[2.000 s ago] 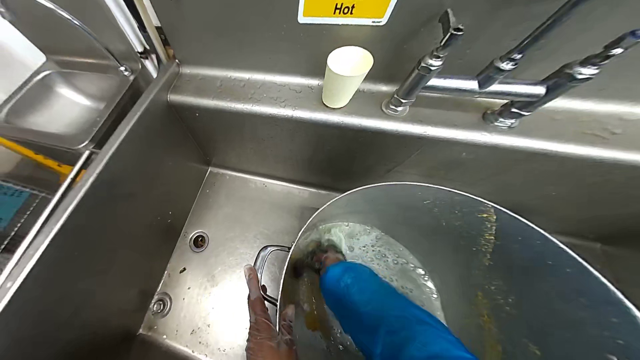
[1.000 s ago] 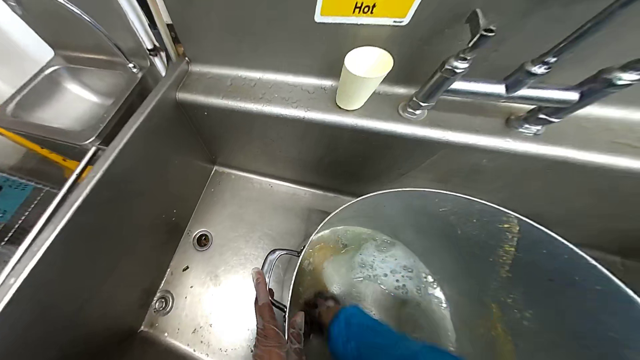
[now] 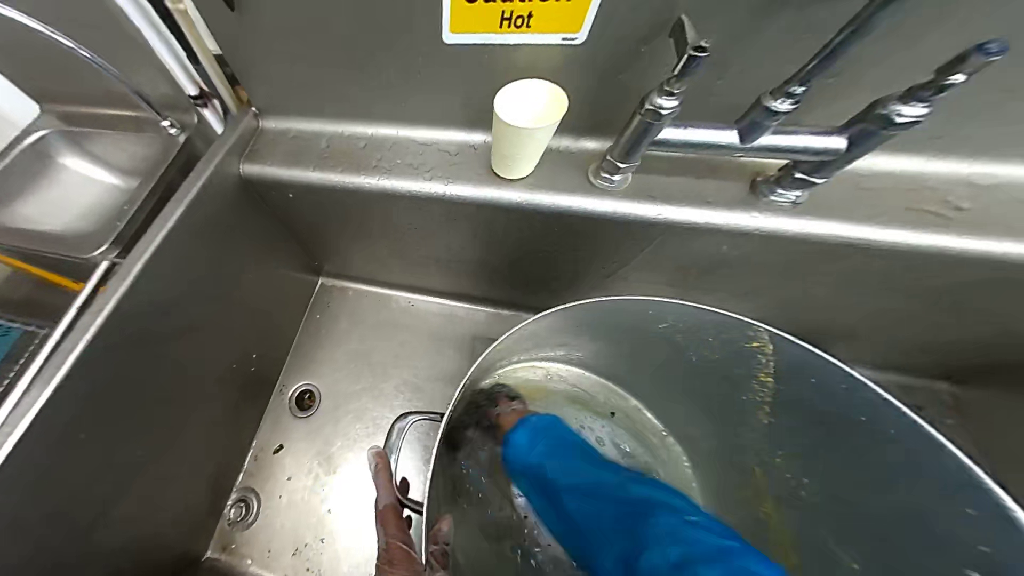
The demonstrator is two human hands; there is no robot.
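Note:
A large metal stockpot lies tilted in a stainless steel sink, its mouth toward me, with cloudy, sudsy water at its bottom. My right hand, below a blue sleeve, reaches inside against the pot's left inner wall and presses a dark scouring pad, which is blurred. Clear-gloved, my left hand is at the pot's left rim beside the loop handle, its fingers outside the wall; part of it is cut off by the view's lower edge. Yellowish residue streaks the pot's inner wall on the right.
On the sink's back ledge stands a pale paper cup, left of a chrome faucet. A yellow caution sign is on the wall above. Two drains lie in the sink floor at left. Beyond the divider is a small basin.
My right hand has moved up along the pot's left inner wall from its lower place one second ago. My left hand stays by the handle.

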